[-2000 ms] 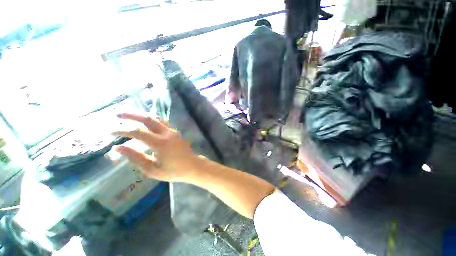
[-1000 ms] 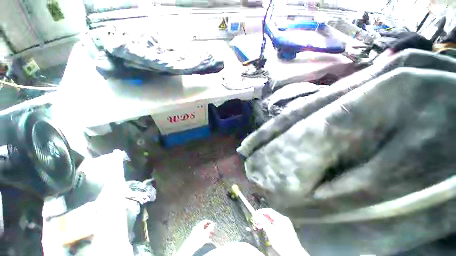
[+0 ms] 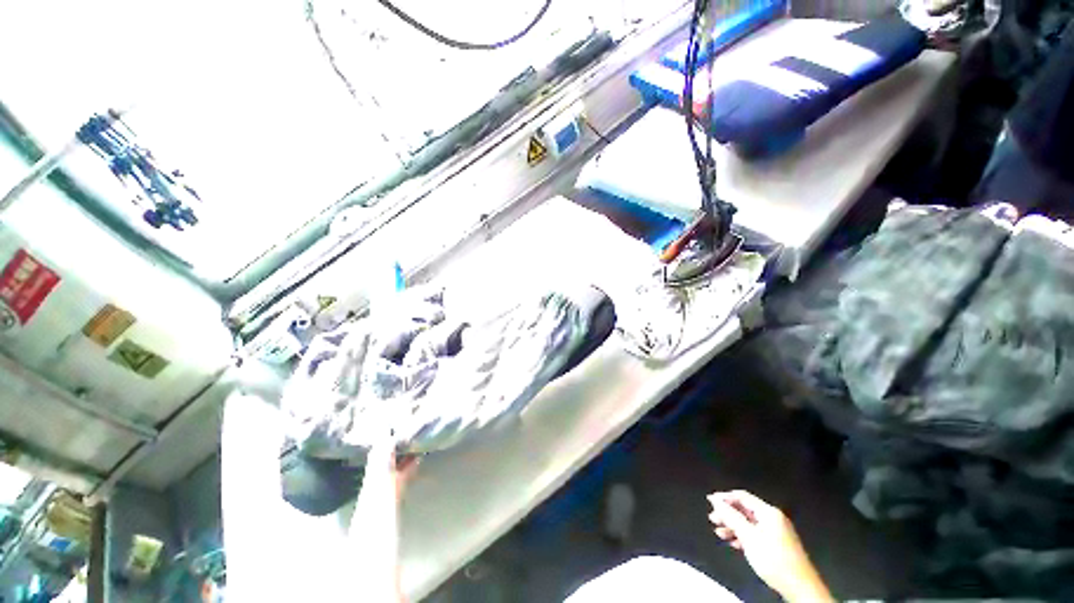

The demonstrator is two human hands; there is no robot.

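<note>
A grey mottled jacket (image 3: pixel 471 371) lies bunched on the sleeve board, whose dark rounded end (image 3: pixel 309 483) sticks out at the near left. My left hand (image 3: pixel 400 465) is at the jacket's near edge, washed out by glare; its fingers and any grip cannot be made out. My right hand (image 3: pixel 754 530) is low, right of centre, over the dark floor, with fingers loosely curled and nothing in it. The steam iron (image 3: pixel 703 257) rests on crumpled pale cloth (image 3: pixel 689 312) at the table's right end.
The pale ironing table (image 3: pixel 518 471) runs diagonally. Dark hoses (image 3: pixel 697 118) rise from the iron. A blue-edged board (image 3: pixel 813 83) stands beyond. Heaped grey mottled garments (image 3: pixel 930 330) are at the right. A wall panel with warning labels (image 3: pixel 139 357) is at the left.
The view has swung, bringing the ironing table and its jacket closer. The large grey garment at the right no longer fills the foreground. My left hand now shows at the table jacket.
</note>
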